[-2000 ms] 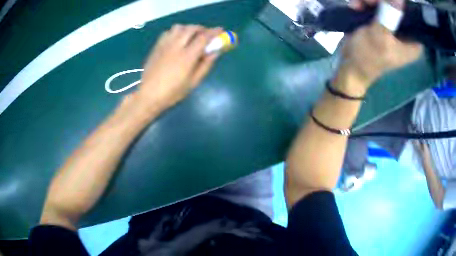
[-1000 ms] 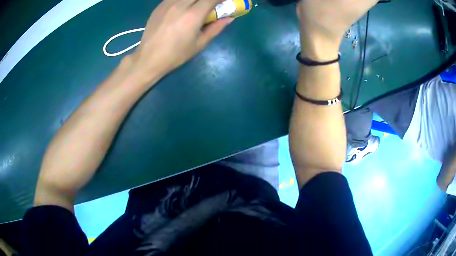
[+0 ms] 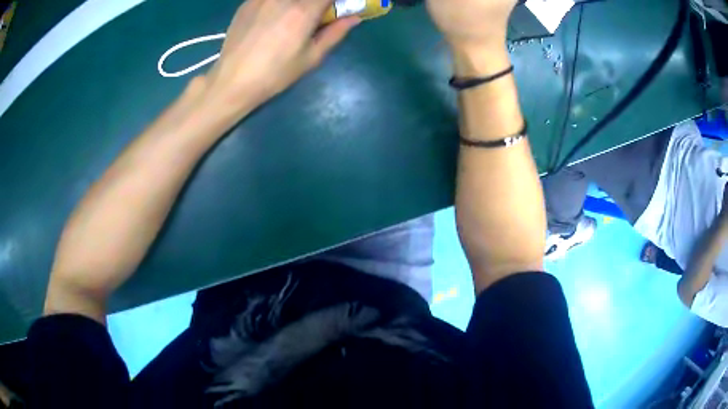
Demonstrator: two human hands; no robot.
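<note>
My left hand (image 3: 275, 52) is shut on the yellow handheld unit (image 3: 363, 9) at the top edge of the head view; its pale label and blue-ringed end show. The white cord loop (image 3: 185, 54) lies on the green bench to the left of my hand. My right hand (image 3: 472, 20) is cut off by the top edge. It is closed around the black electric screwdriver (image 3: 409, 2), of which only a small dark part shows beside the unit's blue end. Whether the two touch is hidden at the frame edge.
Loose screws (image 3: 551, 54) lie on the green bench (image 3: 319, 184) right of my right wrist, near a white paper-like piece (image 3: 549, 11). The black driver cable (image 3: 638, 100) curves over the bench's right part. A white strip (image 3: 48, 49) runs at upper left. A person (image 3: 678, 216) sits at right.
The view has tilted down. My right hand and the driver have moved left and down from over the screw feeder to the unit's blue end. The left hand still holds the unit.
</note>
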